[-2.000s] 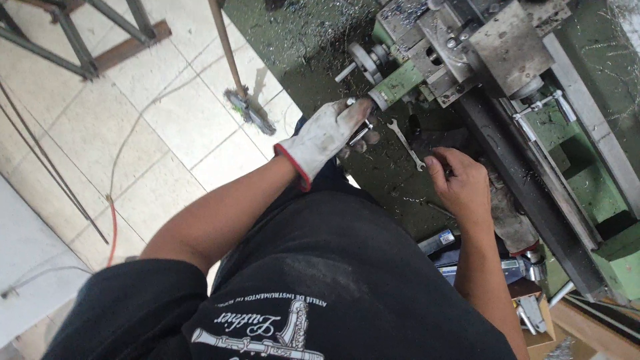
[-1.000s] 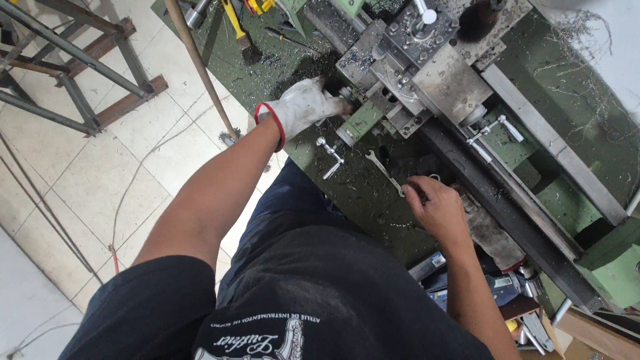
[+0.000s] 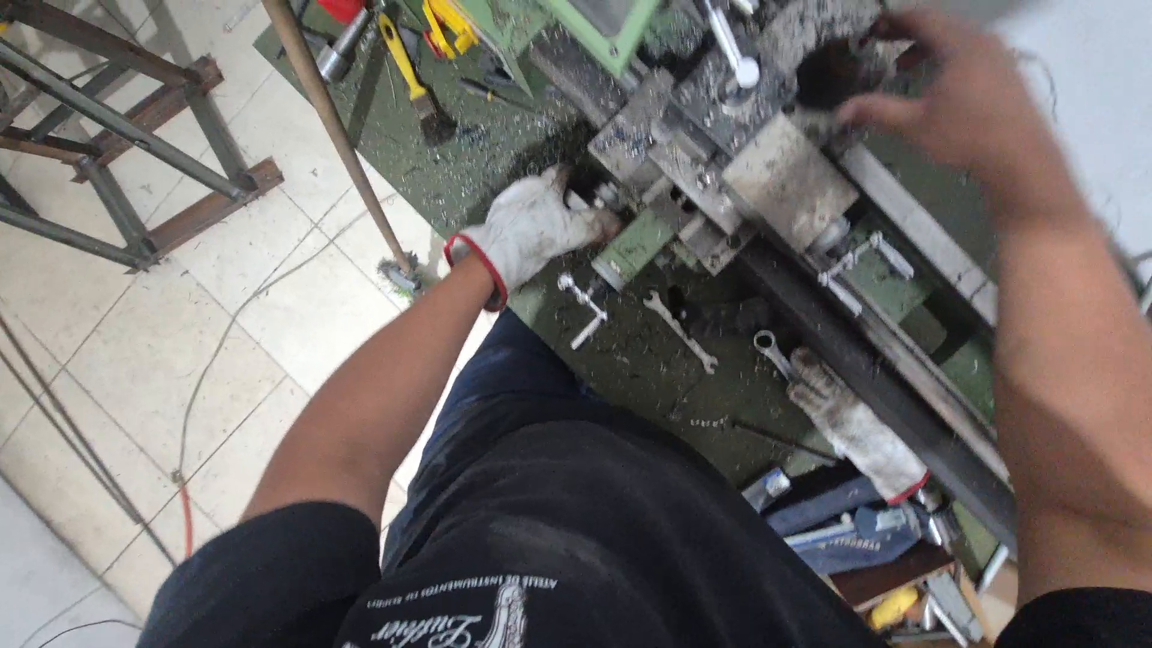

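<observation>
My left hand [image 3: 544,220], in a white work glove with a red cuff, is at a handwheel [image 3: 594,200] of a green metal lathe [image 3: 643,241]; its fingers are partly hidden there. My right hand [image 3: 954,99], bare and blurred, reaches over the far side of the machine beside a dark round part [image 3: 832,76], its thumb and fingers spread; whether it touches the part cannot be told. An open-end wrench [image 3: 680,333] and a ring-ended wrench [image 3: 772,353] lie on the green tray. A second work glove [image 3: 859,436] lies against the ring-ended wrench. A small crank handle [image 3: 585,310] is near my left wrist.
A yellow-handled brush [image 3: 407,67] and metal shavings lie on the green surface. A wooden broom handle [image 3: 337,135] slants down to the tiled floor. A rusty steel frame [image 3: 135,135] stands at left. Tools and boxes [image 3: 846,531] sit at lower right.
My right hand has moved from beside the open-end wrench up to the far side of the lathe. My gloved left hand, which held a metal piece two seconds ago, is now at the handwheel. The view has shifted.
</observation>
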